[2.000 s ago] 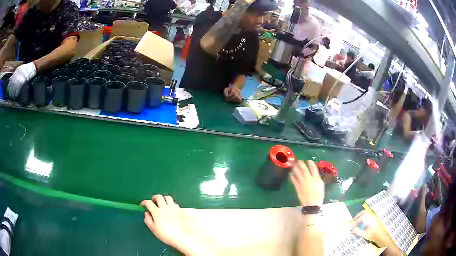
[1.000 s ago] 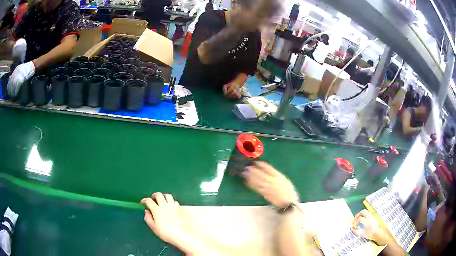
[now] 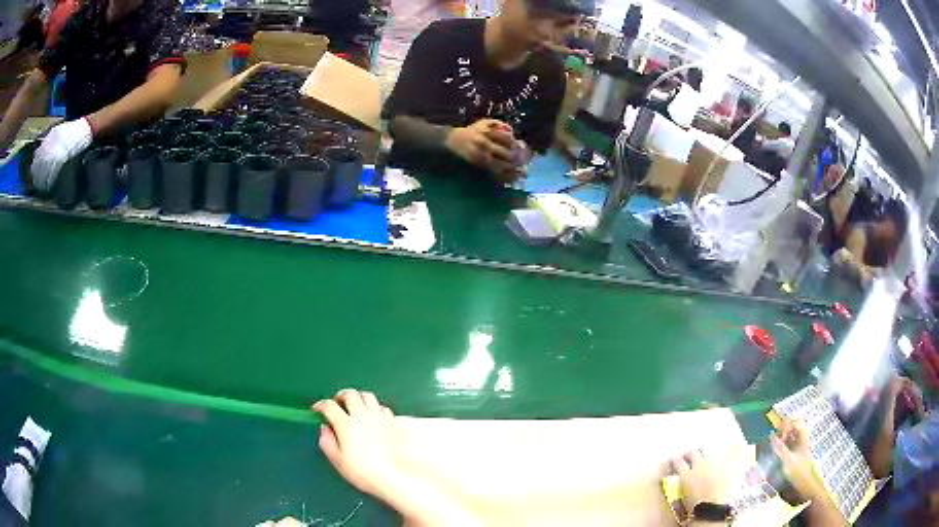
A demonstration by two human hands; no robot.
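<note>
My left hand (image 3: 355,434) rests palm down, fingers a little apart, at the left end of a tan cardboard sheet (image 3: 546,458), by the light green line. My right hand (image 3: 705,479), with a dark band at the wrist, lies at the left part of a yellow-edged label sheet (image 3: 757,504); whether its fingers pinch anything I cannot tell. A dark housing with a red top (image 3: 750,357) stands on the green belt to the right, beyond both hands. A second red-topped unit (image 3: 813,345) stands farther right.
Rows of black housings (image 3: 257,187) stand on a blue mat (image 3: 355,221) across the belt, before an open carton (image 3: 345,88). A white-gloved hand touches them. Another person opposite holds a small object. Another label sheet (image 3: 824,453) and hand are at right. Fingertips and thin wires show at the bottom edge.
My right hand has left the red-topped unit and moved right and nearer, onto the label sheet. That unit is gone from the middle of the belt. My left hand stays on the cardboard.
</note>
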